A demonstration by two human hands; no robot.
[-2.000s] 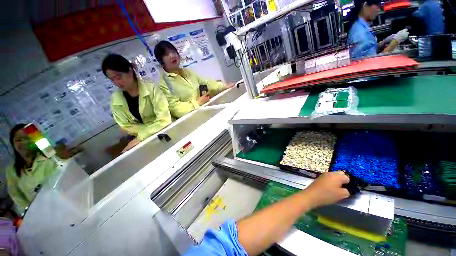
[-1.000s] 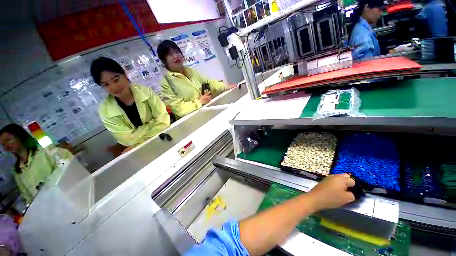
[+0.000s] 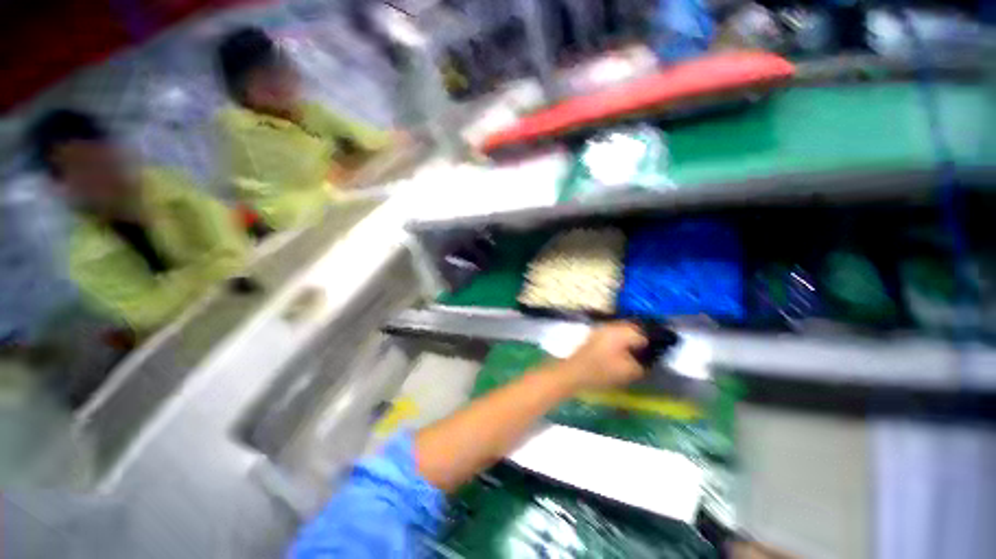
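Observation:
The frame is heavily blurred. A large green circuit board (image 3: pixel 502 377) lies across the conveyor, with a long white-silver heat sink (image 3: pixel 612 470) across its middle and a yellow strip (image 3: pixel 644 405) nearer its far edge. My left hand (image 3: pixel 614 352), with black coverings on its fingertips, is at the board's far edge by the rail, beside the finned heat sink block. Its fingers are bent; whether they grip anything cannot be told. A small part of my right hand (image 3: pixel 754 549) shows at the bottom edge by the board's near right corner, blurred and cut off.
Beyond the far rail (image 3: pixel 786 355) are bins of cream components (image 3: pixel 576 271) and blue components (image 3: pixel 683 269), with darker bins to the right. A green-matted shelf (image 3: pixel 852 131) holds a red sheet stack (image 3: pixel 644 98). Two people in yellow-green jackets are behind the white machine (image 3: pixel 208 437) at left.
The view has swung right and down, so the scene sits further left and higher. More of the board's near side and a bit of my right hand show. My left hand stays by the far rail.

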